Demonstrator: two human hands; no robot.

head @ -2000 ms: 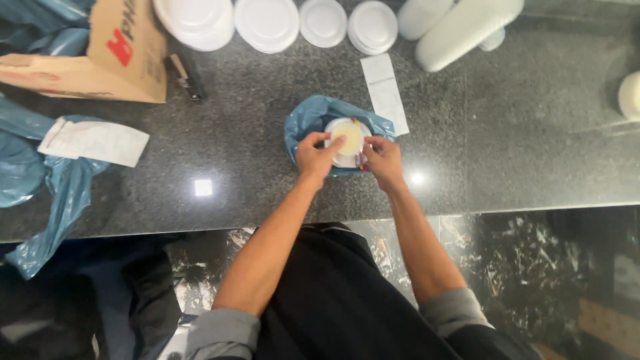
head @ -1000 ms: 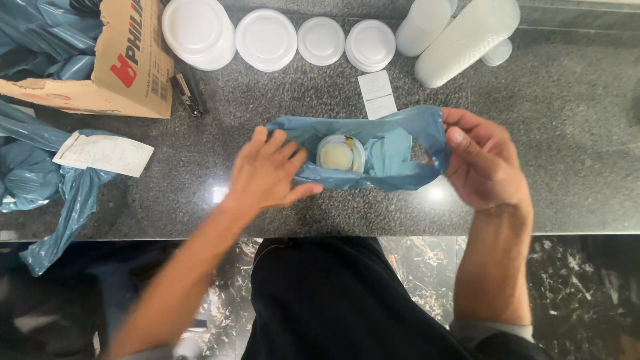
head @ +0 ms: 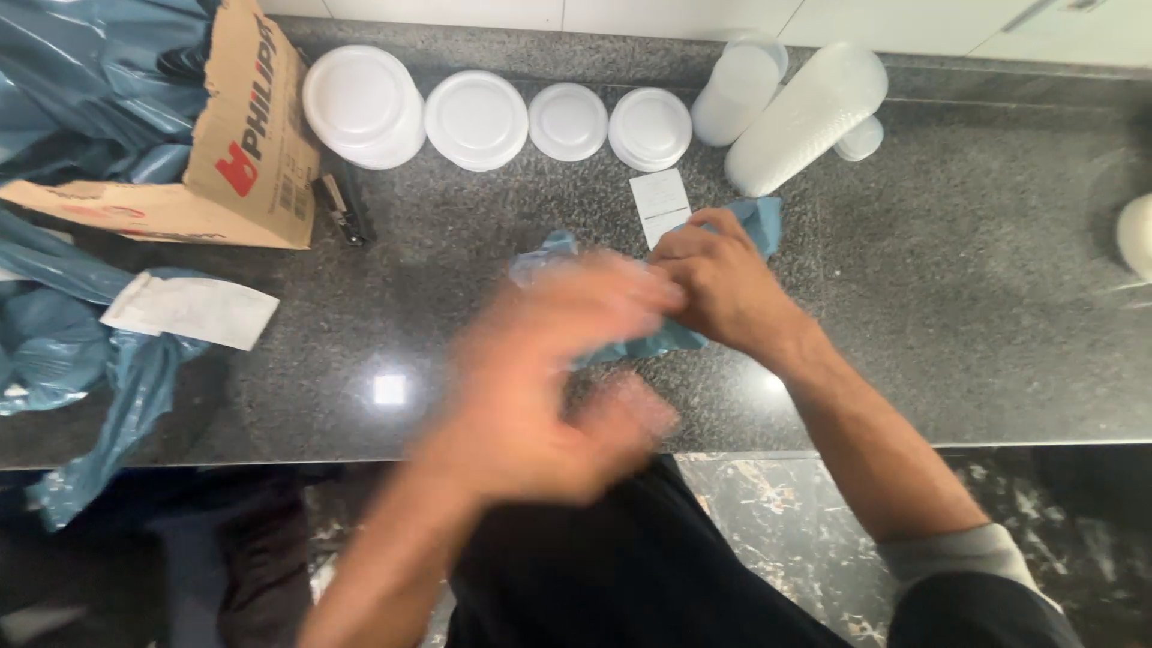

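Observation:
A blue plastic bag (head: 643, 346) lies gathered on the dark speckled counter, mostly covered by my hands. My right hand (head: 715, 279) grips its gathered top, and a blue end sticks out beyond the knuckles. Blurred by motion, my left hand (head: 549, 378) is raised in front of the bag with thumb and fingers apart and nothing seen between them. The round container that earlier views show inside the bag is hidden. Just behind my right hand lies a white printed slip (head: 661, 202).
Stacks of white round lids (head: 477, 120) and translucent containers (head: 805, 117) line the back. At left are a cardboard box (head: 261, 126) of blue bags, a black-handled tool (head: 346, 211), and another blue bag (head: 54, 333) with a paper slip (head: 193, 306). The counter's edge (head: 1035, 445) runs before me.
The bag was spread wide between both hands, with a round container visible inside; now it is gathered under my right hand. My right hand has moved left, inward. My left hand is off the bag.

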